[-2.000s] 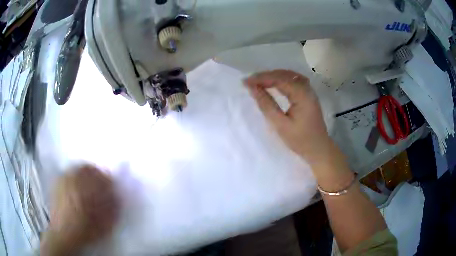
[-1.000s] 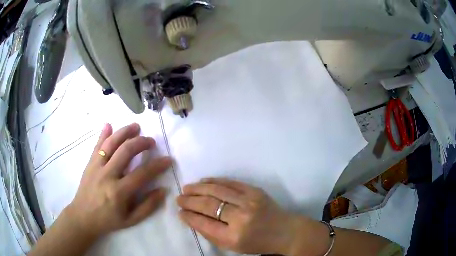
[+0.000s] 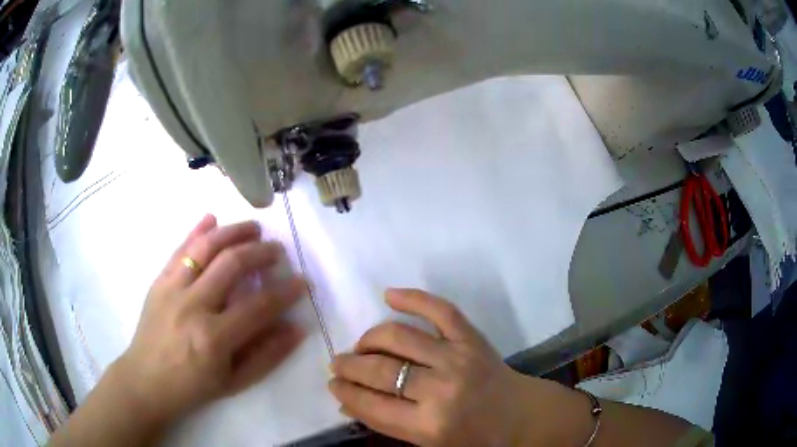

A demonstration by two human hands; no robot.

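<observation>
A large white garment panel (image 3: 454, 209) lies flat under the machine head. A dark double line of stitching (image 3: 306, 271) runs from the presser foot (image 3: 281, 175) towards the wearer. My left hand (image 3: 214, 319) lies on the panel left of the line, fingers spread and bent, slightly blurred, with a ring. My right hand (image 3: 428, 375) lies on the panel at the near end of the visible line, its index finger apart from the others. Its fingertips touch the line. The needle tip is too small to make out.
The off-white sewing machine (image 3: 524, 39) spans the top. A ribbed tension dial (image 3: 363, 52) is on its head. Red-handled scissors (image 3: 703, 218) lie at the right. Loose white pieces (image 3: 673, 375) are at lower right, and stacked cloth (image 3: 22, 323) is at far left.
The panel has moved away from me under the foot, and its right corner is higher in view. My right index finger has lifted apart from the others. Both hands remain beside the line.
</observation>
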